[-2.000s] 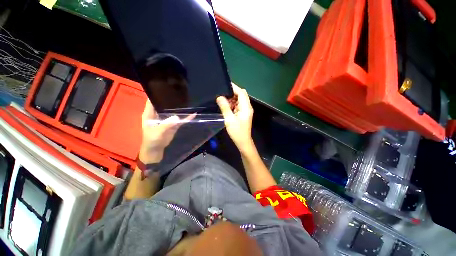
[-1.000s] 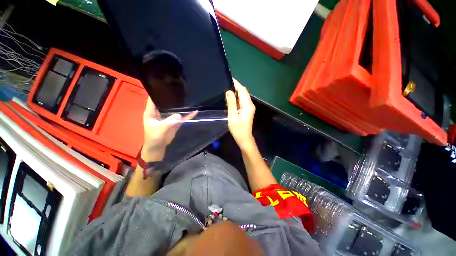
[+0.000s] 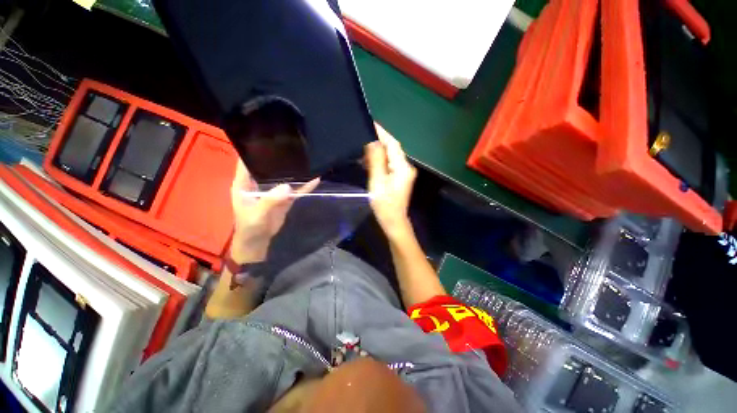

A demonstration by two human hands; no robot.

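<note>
A glossy black screen panel is held tilted above the lap, its top cut off by the frame's upper edge. It reflects a dark head shape. My left hand grips its lower left corner, with a dark red band on the wrist. My right hand grips its lower right corner, thumb on the front edge. A clear film shows as a bright line across the panel's lower edge, between both hands. The fingers behind the panel are hidden.
At left, a red foam tray holds two panels, above a white foam tray with panels. A white sheet lies on the green bench. Red foam frames lean at right, above clear blister trays.
The film below the panel's lower edge has narrowed to a thin bright line. The panel has tilted slightly, and my right hand has shifted slightly.
</note>
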